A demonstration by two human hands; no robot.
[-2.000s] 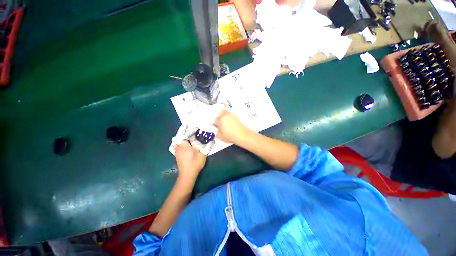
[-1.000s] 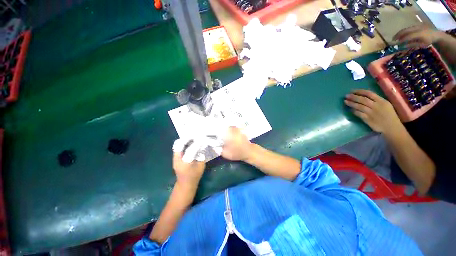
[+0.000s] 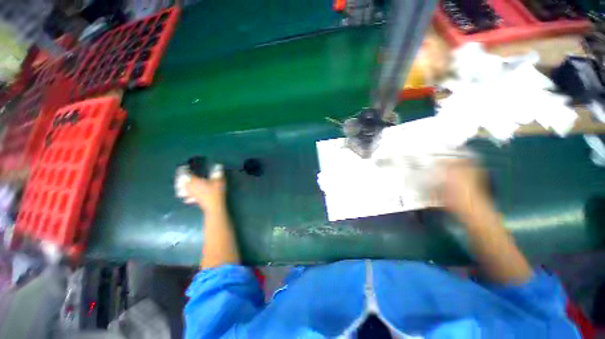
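Observation:
My left hand (image 3: pixel 204 188) is out over the green bench on the left, with white coverings or wipe on its fingertips. A small black unit (image 3: pixel 197 163) lies between its thumb and fingers; whether they grip it is unclear. A second black unit (image 3: pixel 252 167) lies on the bench to its right. My right hand (image 3: pixel 461 184) is strongly blurred at the right part of the white paper sheet (image 3: pixel 361 192); what it holds cannot be told. A blurred white patch, possibly a wipe, is beside its fingers.
A metal post (image 3: pixel 401 56) stands behind the sheet, with a dark-topped container (image 3: pixel 366 126) at its foot. A white heap of wipes (image 3: pixel 501 93) lies at the back right. Red-orange slotted trays (image 3: pixel 56 175) stand at the left. Another red tray (image 3: pixel 511 30) is at the back right.
The view has swung left. My hands, earlier together at a white wipe on the sheet, are now far apart, the left at the leftmost black unit. The co-worker's hands have left the view.

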